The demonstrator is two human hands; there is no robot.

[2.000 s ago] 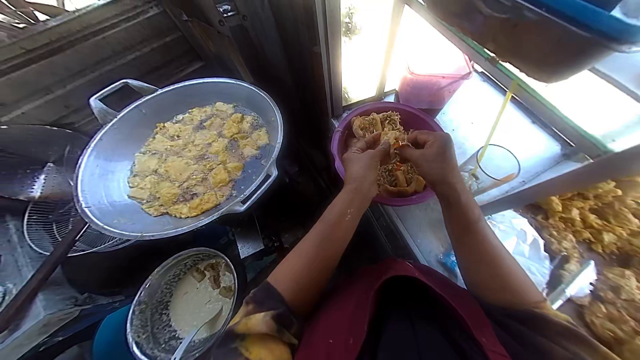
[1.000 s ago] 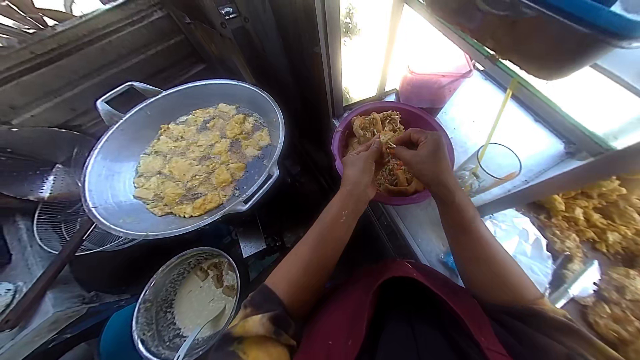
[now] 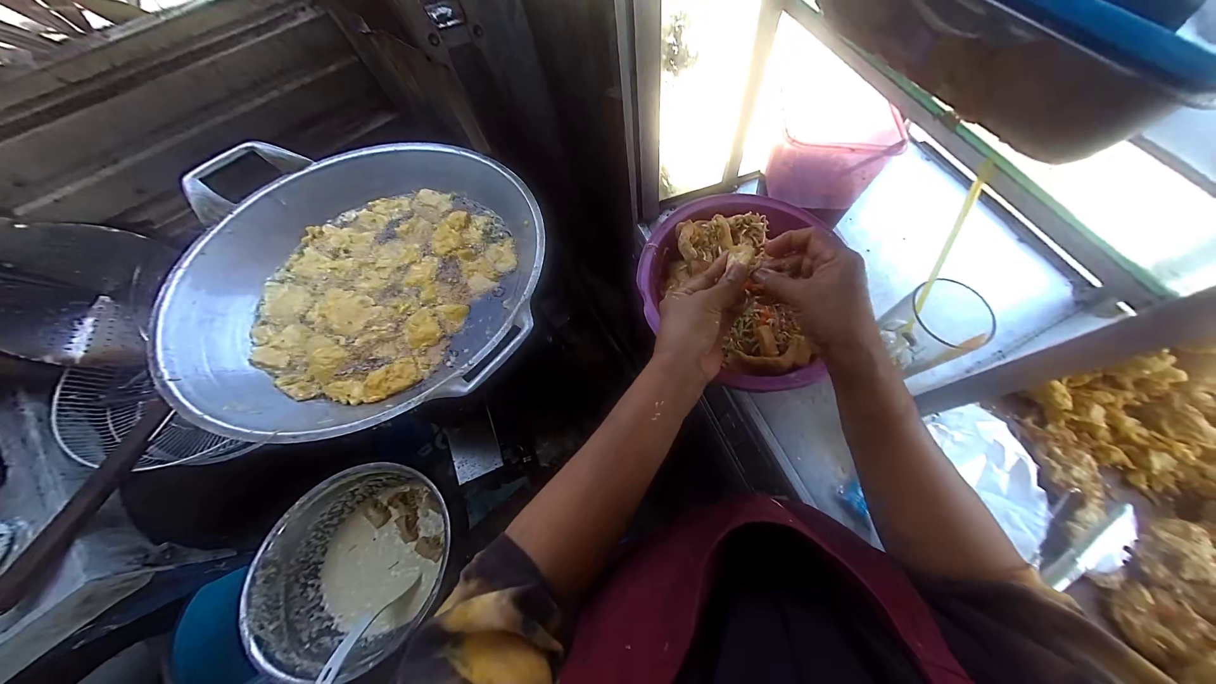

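Observation:
Over a purple plastic bowl (image 3: 650, 275) my two hands meet at the fingertips. My left hand (image 3: 701, 309) pinches a small pale piece of food (image 3: 739, 258), seemingly tofu, partly hidden by the fingers. My right hand (image 3: 819, 285) has its thumb and forefinger bent close to that piece; whether it grips it cannot be told. Below them in the bowl lie opened fried tofu pieces (image 3: 765, 328) with shredded vegetables. To the left, yellow battered pieces (image 3: 370, 294) sit in oil in a large metal wok (image 3: 223, 275).
A metal pot of batter (image 3: 366, 570) with a spoon (image 3: 347, 651) stands at lower left, near a wire strainer (image 3: 85, 418). A glass with a yellow straw (image 3: 955, 313) and a pink container (image 3: 836, 161) are right of the bowl. Fried food (image 3: 1130, 418) lies far right; a basin (image 3: 1026, 76) hangs over upper right.
My hands have stayed over the purple bowl while their fingers moved. My right hand's fingers have shifted slightly around the piece. The wok and the pot have not moved.

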